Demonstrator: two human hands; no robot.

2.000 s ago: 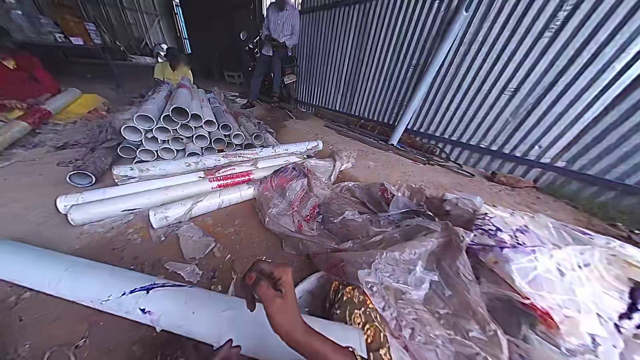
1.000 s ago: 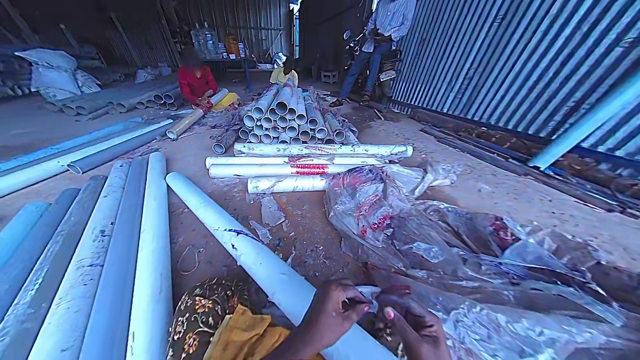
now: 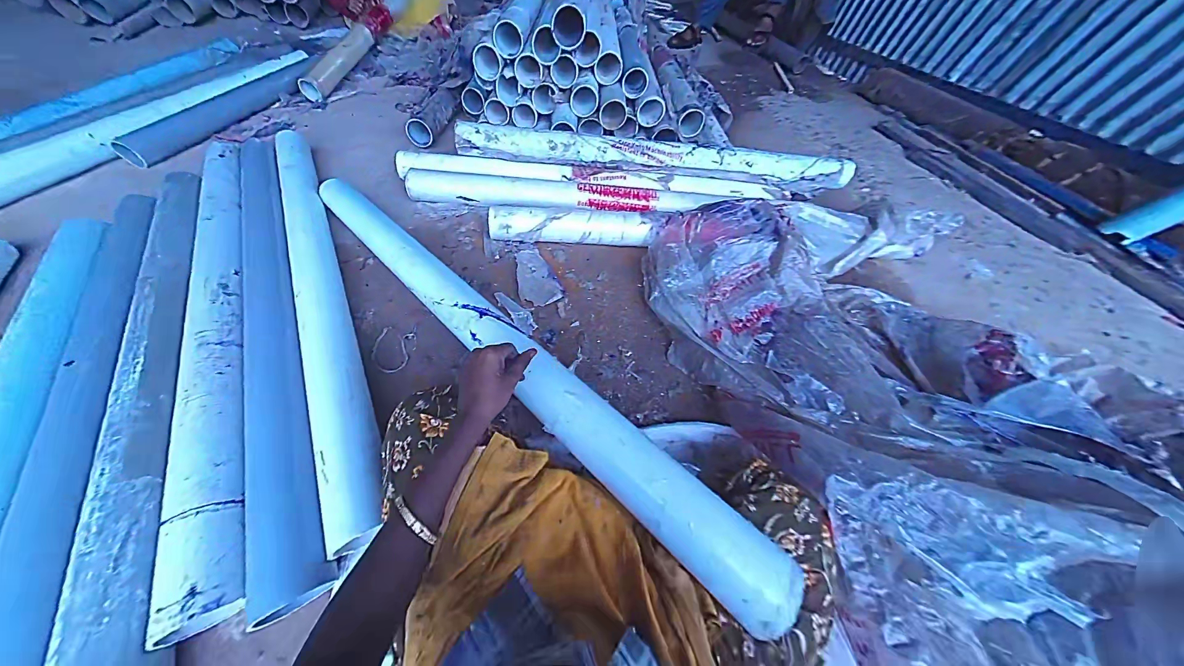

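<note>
A long white plastic pipe with blue marks slants across my lap, its near end over my right knee. My left hand, a bracelet on its wrist, rests against the pipe just below the blue marks. Its fingers are curled in; whether they pinch something small cannot be told. My right hand is out of view. Beneath the pipe lie an orange cloth and a dark flowered garment. Crumpled clear plastic film with red print spreads to the right of the pipe.
Several loose pipes lie side by side at left. Ahead are white pipes with red print and a stack of grey pipes. A corrugated metal wall stands at right, with long bars along its foot.
My two hands were close together near the pipe's lower part one second ago. Now my left hand is farther up the pipe and my right hand has left the view. The view has tilted down.
</note>
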